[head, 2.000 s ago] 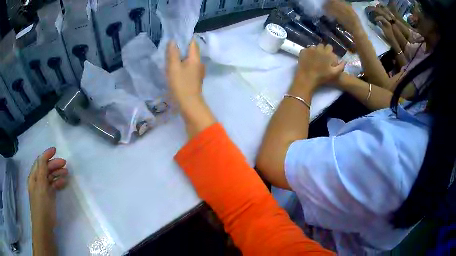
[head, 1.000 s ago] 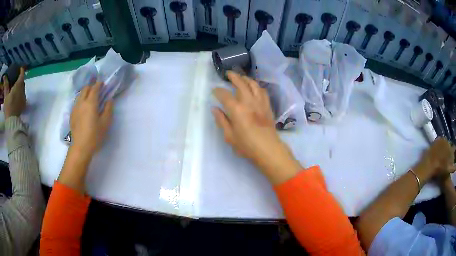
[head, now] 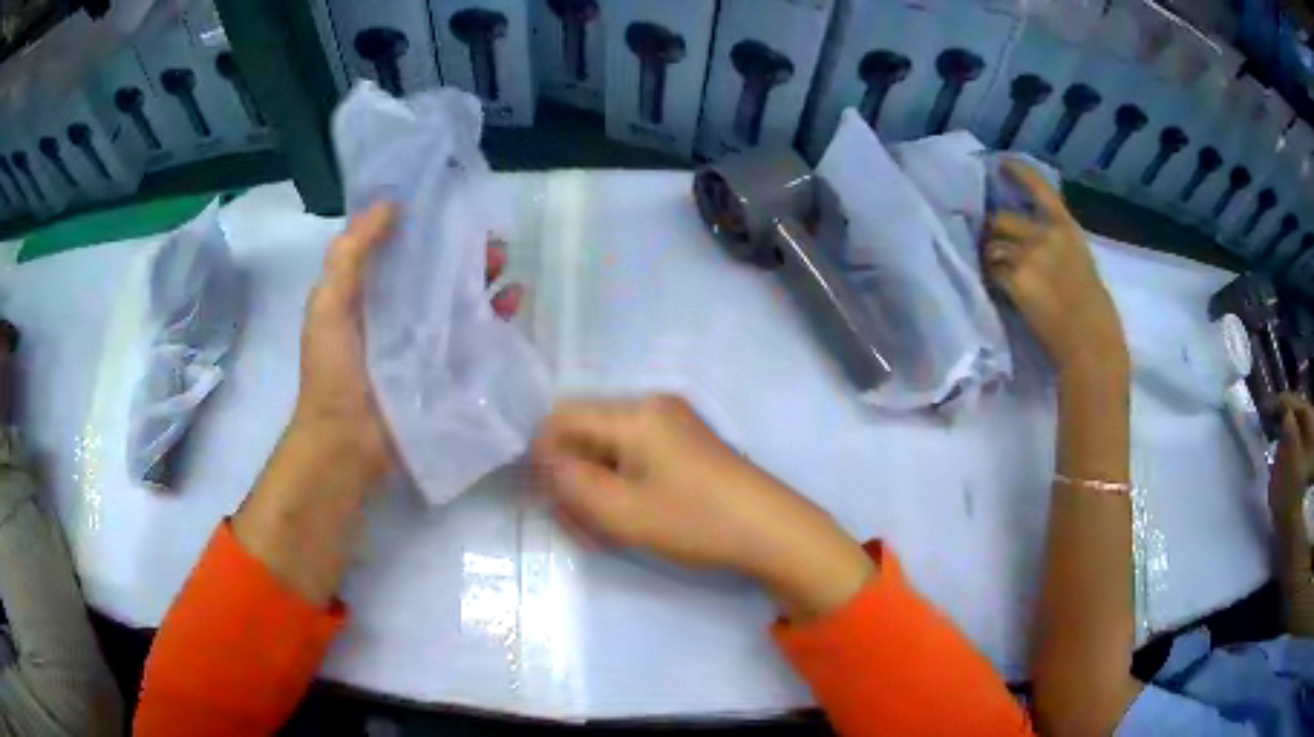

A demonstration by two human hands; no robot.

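My left hand [head: 343, 382] holds up a milky-white translucent bag [head: 432, 317] left of centre; its fingertips show past the bag's right edge. Whether a unit is inside is not clear. My right hand [head: 656, 482] is blurred, with curled fingers at the bag's lower right corner; whether it grips the bag cannot be told. A dark grey blower unit [head: 850, 320] lies on the bench right of centre, barrel toward the boxes and handle toward me, against more milky bags [head: 922, 259].
Another person's hand [head: 1052, 267] with a bracelet is on those bags. A bagged item [head: 188, 346] lies at the left. Retail boxes [head: 656, 72] stand in a row behind the white bench [head: 634, 317]. Dark units [head: 1251, 324] and a white one lie far right.
My left hand has lifted a bag and brought it rightward. My right hand has left the grey unit's barrel and moved down to the lifted bag. The other person's hand has reached onto the right-hand bags.
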